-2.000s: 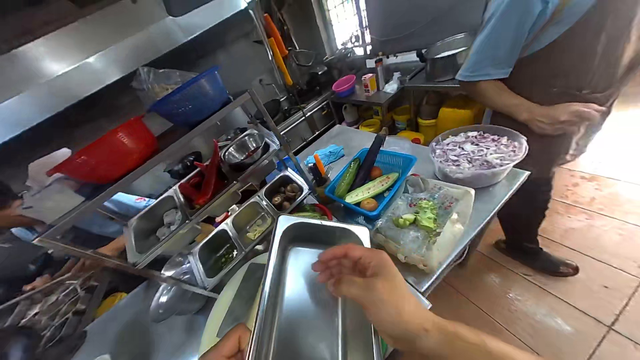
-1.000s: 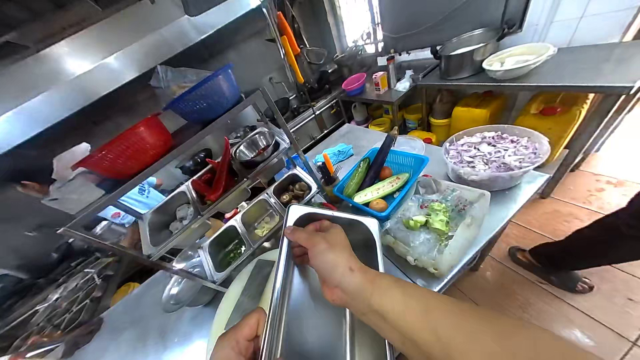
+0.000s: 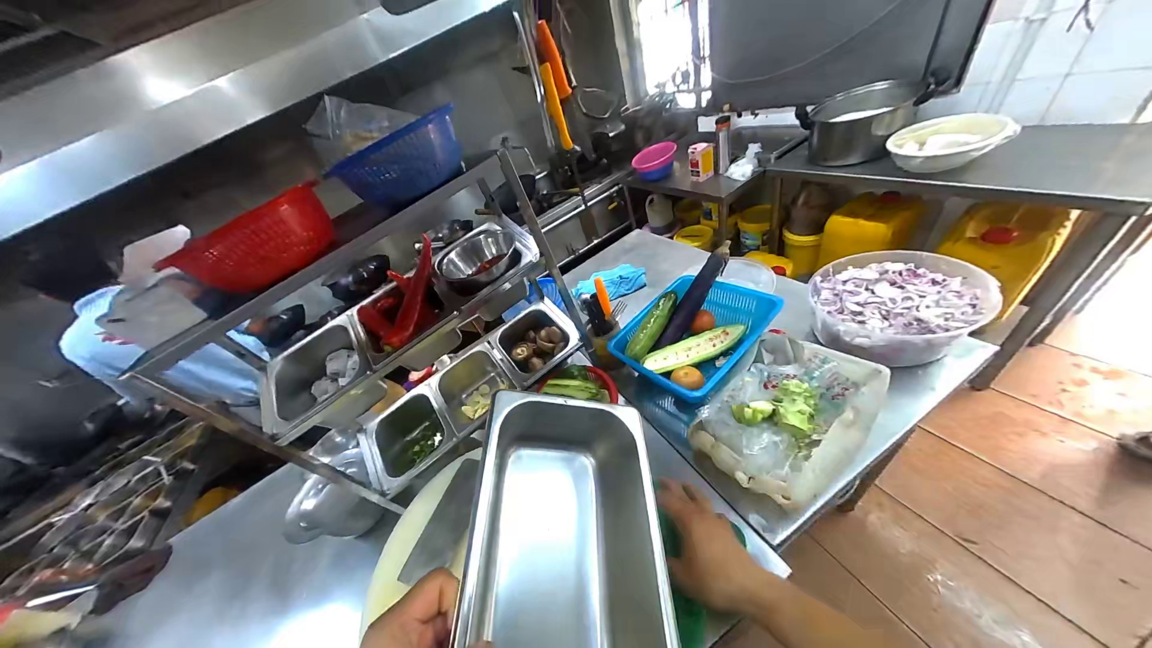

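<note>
An empty rectangular stainless steel food pan (image 3: 549, 531) is tilted up at the bottom centre, its near end cut off by the frame edge. My left hand (image 3: 418, 612) grips its left side low down. To the right of the pan, my right hand (image 3: 706, 549) rests on something green (image 3: 688, 612), perhaps a cloth or bag; whether its fingers hold it cannot be told. Behind the pan's left side lies a round pale cutting board (image 3: 405, 549) with a cleaver blade (image 3: 443, 531) on it.
Steel pans of mushrooms (image 3: 537, 348) and greens (image 3: 418, 445) stand beyond. Rightward are a blue basket of vegetables (image 3: 760, 310), a plastic-lined tray with lettuce (image 3: 864, 378) and a tub of sliced onions (image 3: 904, 301). A person (image 3: 171, 342) stands behind the rack.
My right hand has moved from over the pan to its right side, onto the green thing. The person at the right has left the view, except for part of a foot.
</note>
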